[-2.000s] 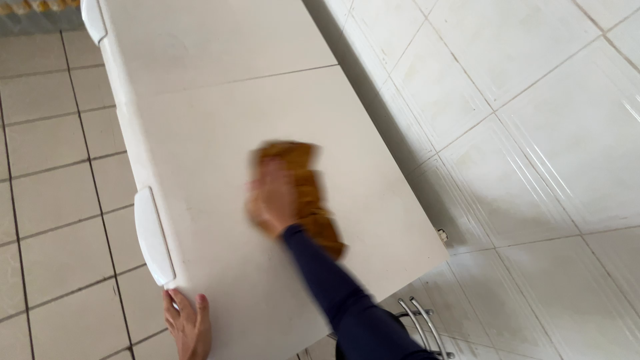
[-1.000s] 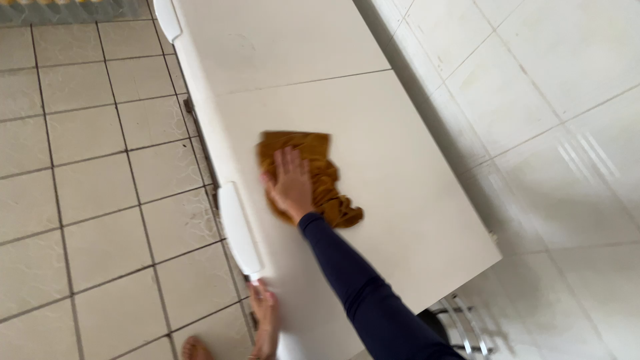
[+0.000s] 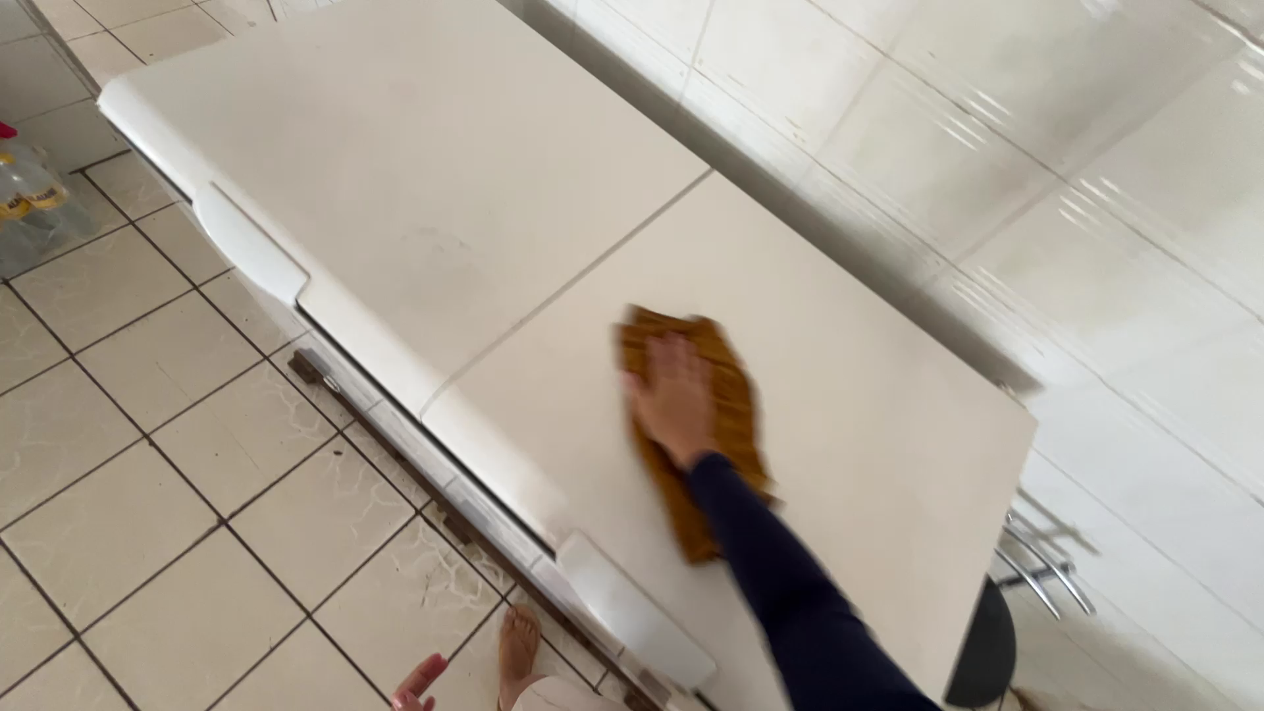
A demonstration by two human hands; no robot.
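My right hand (image 3: pixel 676 400) lies flat, a little blurred, on a brown cloth (image 3: pixel 736 395), pressing it against the white lid (image 3: pixel 869 425) of a chest freezer. The cloth is rumpled and trails below the wrist toward the front edge. At the bottom of the view, only some fingers of my left hand (image 3: pixel 420 683) show, over the floor beside the freezer and apart from it; the rest is cut off. A second white lid (image 3: pixel 425 197) adjoins the first along a thin seam.
White handles (image 3: pixel 632 607) stick out along the freezer's front edge. A tiled wall (image 3: pixel 987 178) runs behind it. Plastic bottles (image 3: pixel 35 202) stand on the tiled floor at far left. A stool or chair with metal bars (image 3: pixel 1047 568) is at the right end. A bare foot (image 3: pixel 518 637) is below.
My left hand has come away from the freezer's front edge near the handle. My right hand is still on the cloth, whose shape has changed. The view has shifted, showing more of the far lid.
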